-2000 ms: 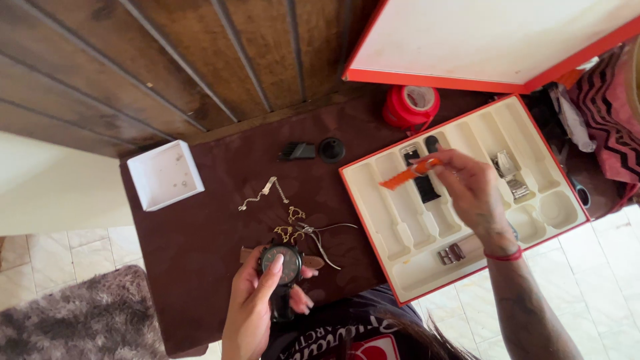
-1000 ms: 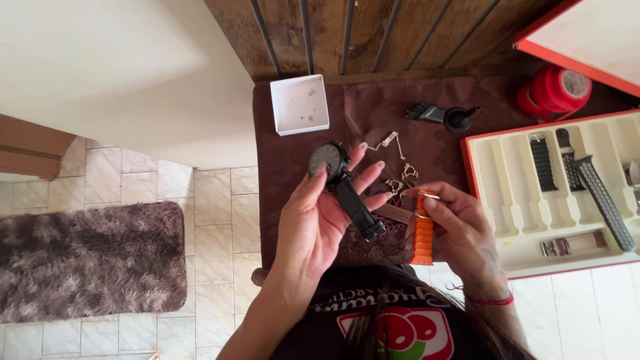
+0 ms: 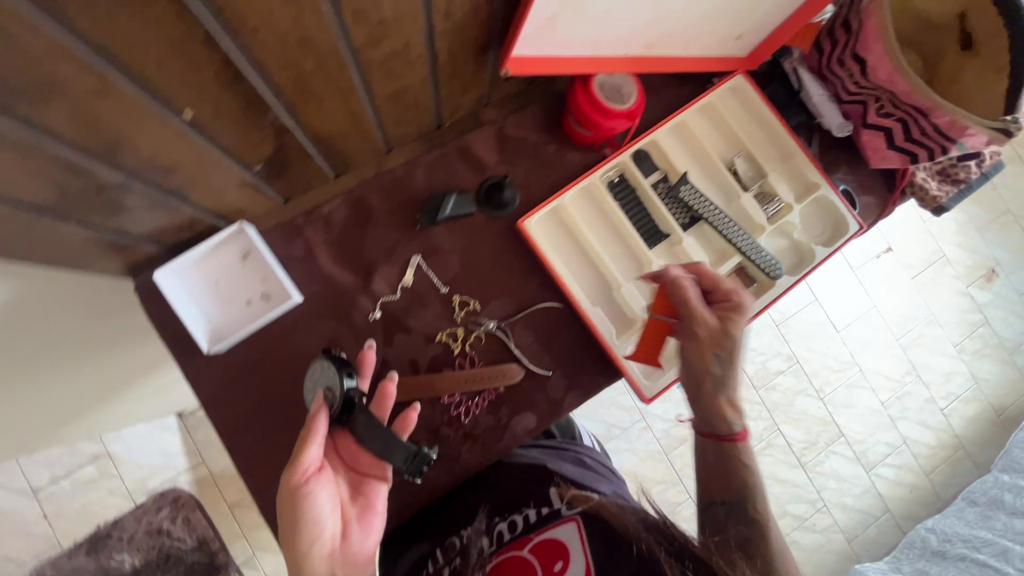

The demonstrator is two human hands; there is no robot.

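Observation:
My left hand (image 3: 340, 472) holds a black wristwatch (image 3: 332, 384) by its case, the strap lying across the fingers. My right hand (image 3: 704, 320) pinches an orange watch band (image 3: 656, 330) above the near-left part of a red-edged box with a cream tray (image 3: 560, 240). In the tray lie a black band (image 3: 636, 210), a grey-black perforated band (image 3: 728, 228) and a metal link band (image 3: 756, 188). Between the hands, a brown leather strap (image 3: 456, 382) lies over a pink beaded piece (image 3: 468, 404), near gold-coloured jewellery (image 3: 452, 340), wire-handled pliers (image 3: 508, 336) and a silver-coloured chain (image 3: 408, 280).
A white open box (image 3: 228, 288) stands at the left of the brown-covered table (image 3: 360, 232). A black holder-like object (image 3: 468, 200) and a red container (image 3: 604, 108) are farther back. The box's raised lid (image 3: 632, 64) and a pink patterned bag (image 3: 888, 88) are at upper right.
The orange band, beside the left hand one second ago, has moved right with my right hand to over the tray. My left hand still holds the watch. The view has swung right.

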